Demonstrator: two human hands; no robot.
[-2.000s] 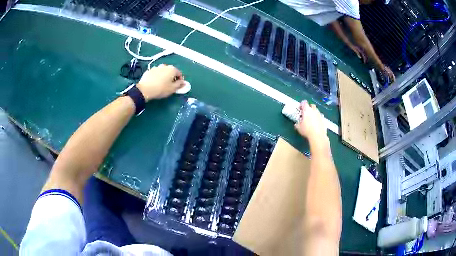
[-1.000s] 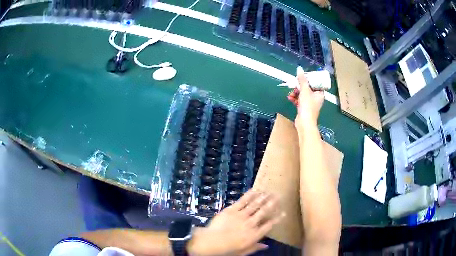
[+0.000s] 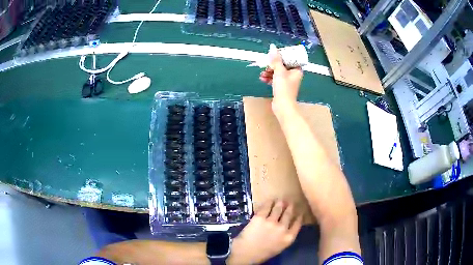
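A clear plastic tray (image 3: 155,165) lies on the green mat. Columns of black round parts (image 3: 202,150) show in its left part. A tan cardboard sheet (image 3: 265,147) covers its right part. My right hand (image 3: 283,77) holds a white squeeze bottle (image 3: 294,56) above the mat, beyond the tray. The bottle lies sideways, its thin nozzle pointing left. My left hand (image 3: 269,230), with a watch on the wrist, rests on the near end of the cardboard, fingers bent and slightly apart. My right forearm crosses over the cardboard and hides part of it.
Other trays of black parts stand at the far left (image 3: 70,23) and far middle (image 3: 249,15). Another cardboard sheet (image 3: 350,52) lies far right. A white oval object (image 3: 139,84), white cable and black-handled scissors (image 3: 93,87) lie left. Right are paper (image 3: 385,137), a pen and larger bottle (image 3: 433,164).
My left hand has left the white oval object and come to the cardboard. My right hand has lifted the bottle off the mat. The cardboard now lies straighter over the tray. The view has shifted.
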